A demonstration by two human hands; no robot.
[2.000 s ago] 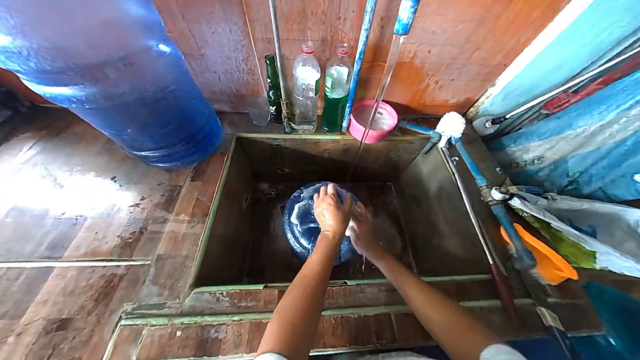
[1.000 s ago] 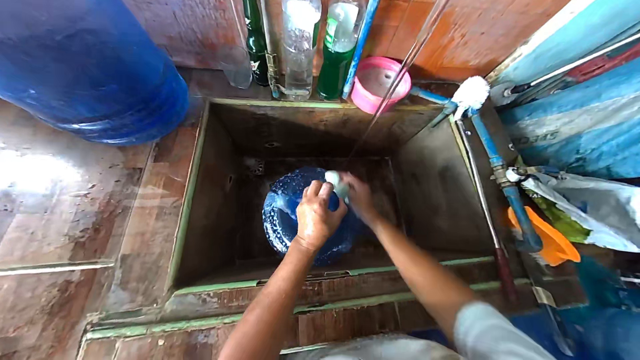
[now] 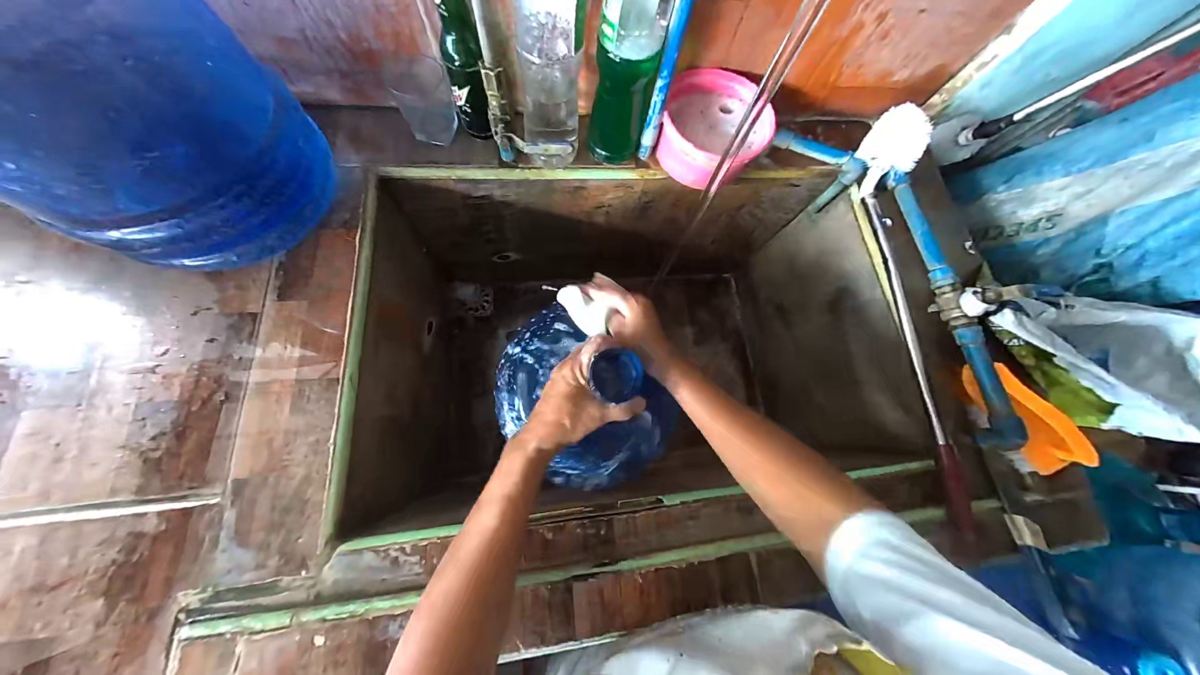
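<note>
A blue water jug [image 3: 600, 455] with suds on its surface stands in a deep tiled basin [image 3: 825, 328], its round mouth facing up. My left hand [image 3: 574, 398] is closed around the neck of the jug, thumb on the near side. Just beyond the neck, my right hand [image 3: 635, 323] holds a white sponge or cloth [image 3: 588, 309] over the far side of the jug. A thin stream of water [image 3: 750, 122] runs down into the basin to the right of the hands.
A large blue container [image 3: 159, 131] is at the upper left. Behind the basin stand green bottles [image 3: 619, 103], a clear bottle [image 3: 550, 94] and a pink pot [image 3: 708, 122]. Along the right are a white-headed brush [image 3: 895, 141], blue pipes [image 3: 923, 234] and an orange plastic item [image 3: 1050, 431].
My left hand has gone from the top of the jug to a grip around its neck, and the mouth now shows. The right hand has moved to the jug's far side with the white item.
</note>
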